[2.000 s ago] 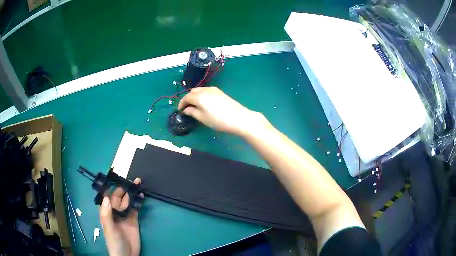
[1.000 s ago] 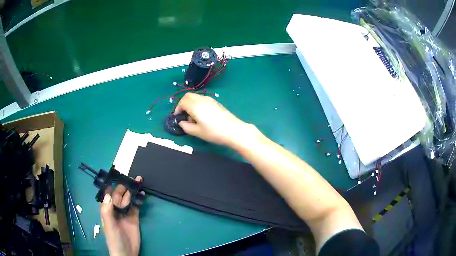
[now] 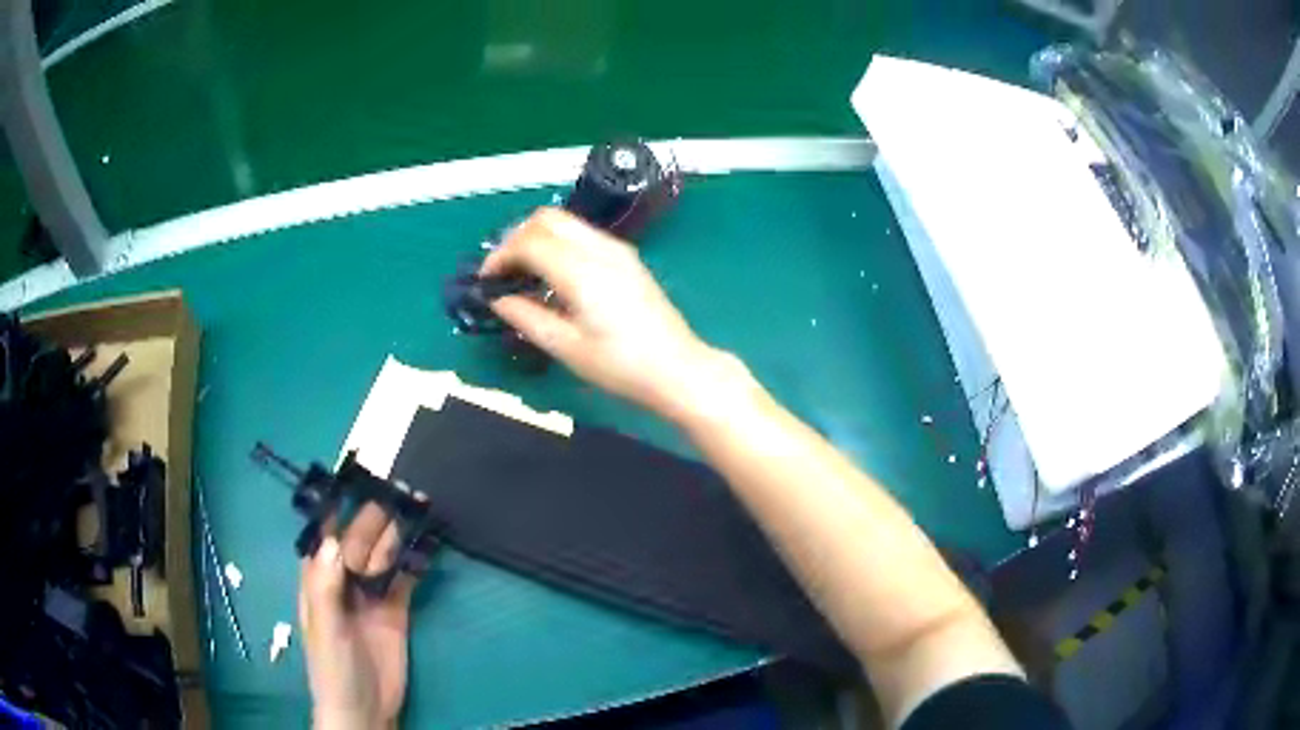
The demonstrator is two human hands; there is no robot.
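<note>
My left hand (image 3: pixel 364 606) holds a black plastic bracket (image 3: pixel 331 502) at the lower left, its two thin prongs pointing up and left. My right hand (image 3: pixel 578 292) is shut on a black round component (image 3: pixel 473 302) above the mat, left of the stack; the image is blurred there and the fingers partly cover it. The stack of black round components (image 3: pixel 622 174) stands near the rear rail with red wires beside it. Black flat strips (image 3: pixel 570 499) lie under my right forearm, with cream backing paper (image 3: pixel 385 414) at their left end.
A brown cardboard box (image 3: pixel 183 428) of black brackets is at the left, with thin rods (image 3: pixel 221 578) and white scraps (image 3: pixel 280 640) beside it. A large white slab (image 3: pixel 1055 271) and crinkled clear plastic (image 3: pixel 1240 271) are at the right. A pale rail (image 3: pixel 357 210) runs behind.
My right hand has moved up with the round component, which was low on the mat before. The view has shifted a little. My left hand still holds the bracket, now tilted differently.
</note>
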